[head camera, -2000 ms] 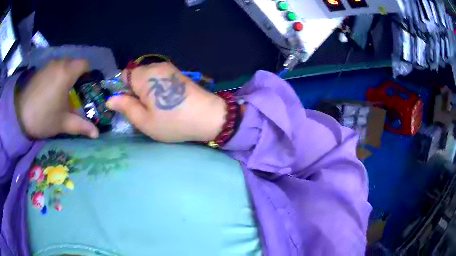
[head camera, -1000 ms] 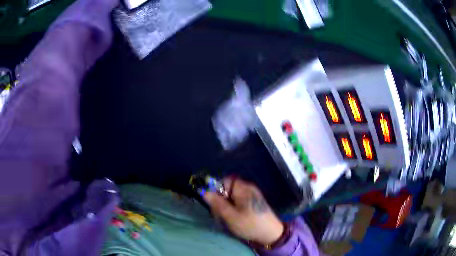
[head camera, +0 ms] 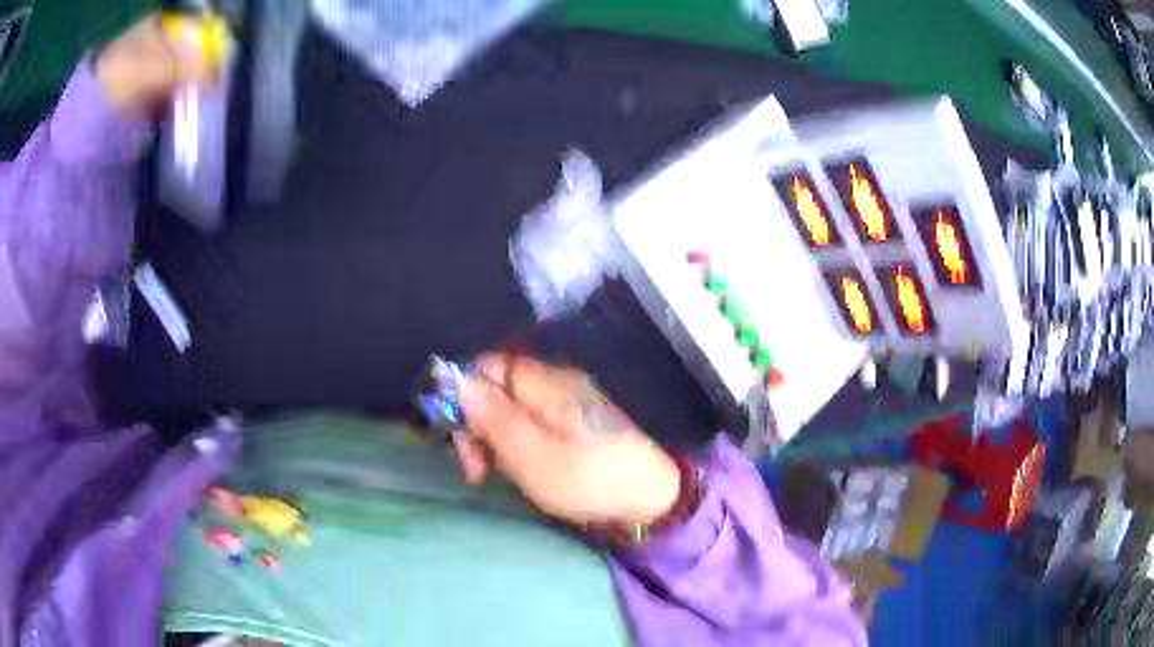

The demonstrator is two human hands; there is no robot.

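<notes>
My left hand [head camera: 149, 61], blurred at the top left, holds a device unit [head camera: 192, 126] with a yellow end and a white, silvery body hanging downward. A clear plastic bag [head camera: 270, 101] hangs or lies beside it; whether it is around the unit I cannot tell. My right hand [head camera: 557, 436] is near my lap with its fingertips closed on a small silvery and blue test probe [head camera: 446, 392]. The white tester [head camera: 734, 266] stands right of centre, with five lit orange-red displays and a row of green buttons between red ends.
A crumpled clear bag [head camera: 561, 240] lies against the tester's left side. A silvery bag [head camera: 424, 38] lies at the top edge of the black mat. A white strip [head camera: 162, 306] lies at left. Bagged units [head camera: 1076, 278] stand in rows at far right. A red stool [head camera: 987, 474] and carton are below.
My left hand has come back into view, now with a yellow-ended unit. My right hand has moved left and slightly up with the probe. The view has shifted slightly.
</notes>
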